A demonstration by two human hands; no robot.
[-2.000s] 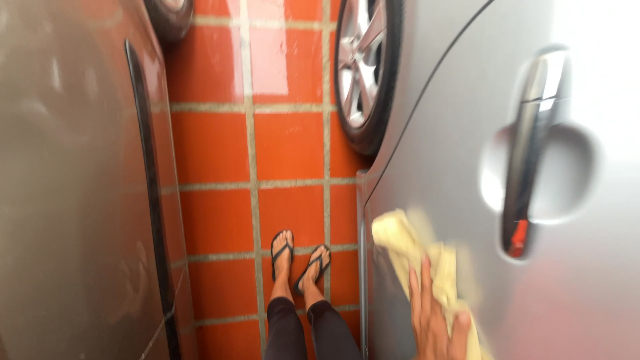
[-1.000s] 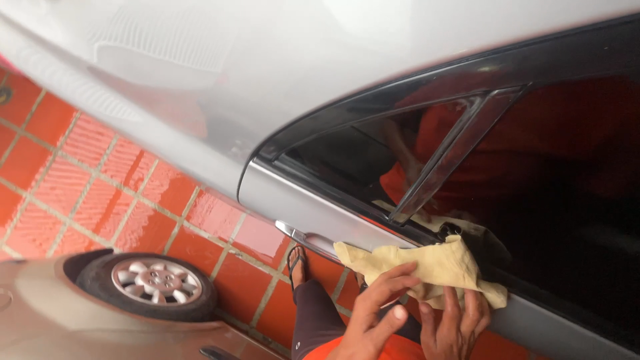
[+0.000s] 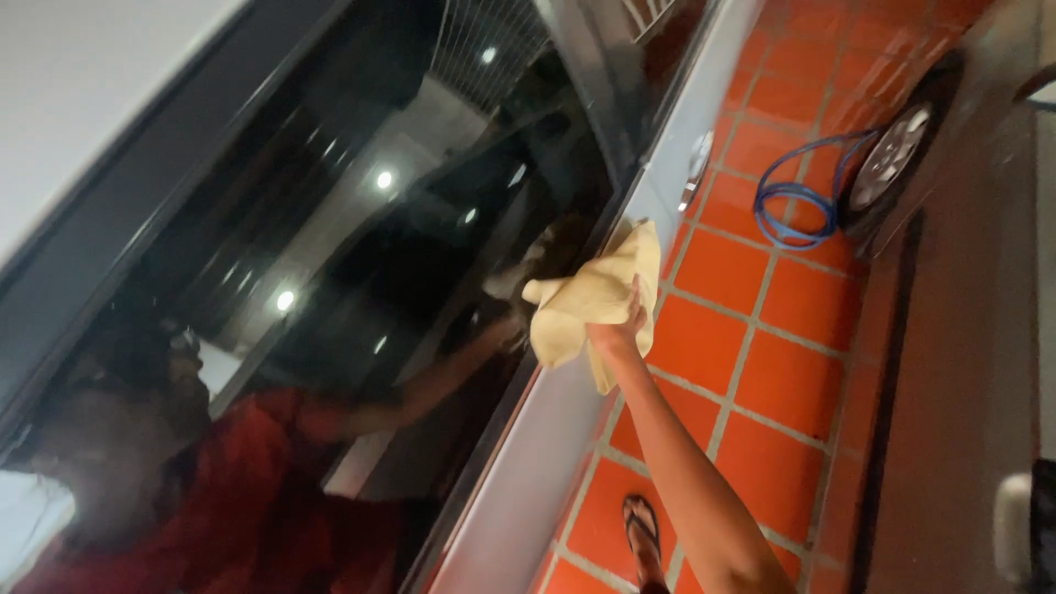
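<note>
My right hand [image 3: 619, 322] holds a pale yellow chamois-like cloth [image 3: 594, 305], bunched against the lower edge of the dark side window [image 3: 346, 231] and the top of the silver car's door [image 3: 528, 462]. The cloth covers much of the hand; some fingers show at its right side. Part of the cloth hangs down over the painted door panel. The door handle [image 3: 697, 169] is farther up the door, beyond the cloth. My left hand is out of view. The glass reflects a person in red with an arm extended, along with several lights.
A second car [image 3: 949, 330] stands at the right, with a coiled blue hose [image 3: 796, 214] by its wheel [image 3: 891, 157]. Orange floor tiles [image 3: 726, 338] run between the cars. A foot in a black flip-flop [image 3: 642, 524] stands on them.
Two hands were on the cloth one second ago; now only one shows. The cloth has gone from the door panel two seconds ago to the window's lower edge. The view has turned strongly.
</note>
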